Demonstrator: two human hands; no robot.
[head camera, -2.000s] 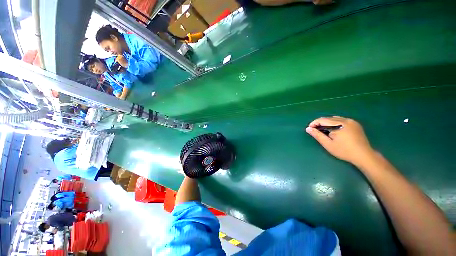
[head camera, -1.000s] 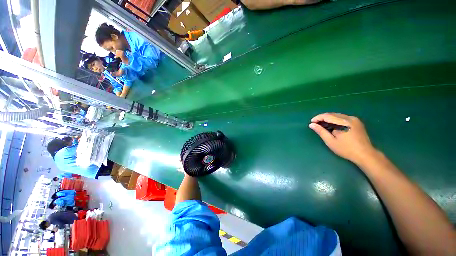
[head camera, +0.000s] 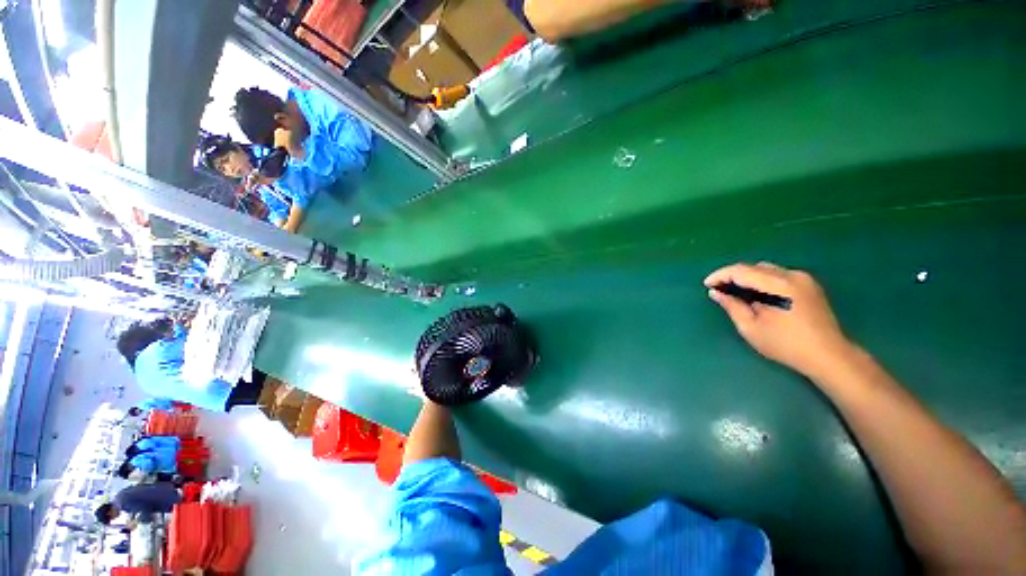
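My right hand [head camera: 776, 315], bare, is above the green work surface [head camera: 630, 338] at the right. It pinches a thin black pen-like tool [head camera: 756, 296] between thumb and fingers. A round black desk fan [head camera: 467, 356] with a spiral grille stands near the bench edge, left of centre. My left forearm, in a blue sleeve, reaches up to the fan from below. The left hand itself is hidden behind the fan, so whether it touches or holds it cannot be seen.
A green belt strip [head camera: 788, 191] runs beyond my right hand, with a pale loop-shaped scrap [head camera: 624, 159] on it. A white speck [head camera: 921, 276] lies at the right. Another person's forearm [head camera: 596, 14] rests at the top. A metal post [head camera: 326, 259] stands behind the fan. Workers in blue sit farther off.
The pale scrap has moved right along the belt. The black tool has turned in my right hand and more of it shows. The forearm at the top reaches farther into view. The view has shifted slightly.
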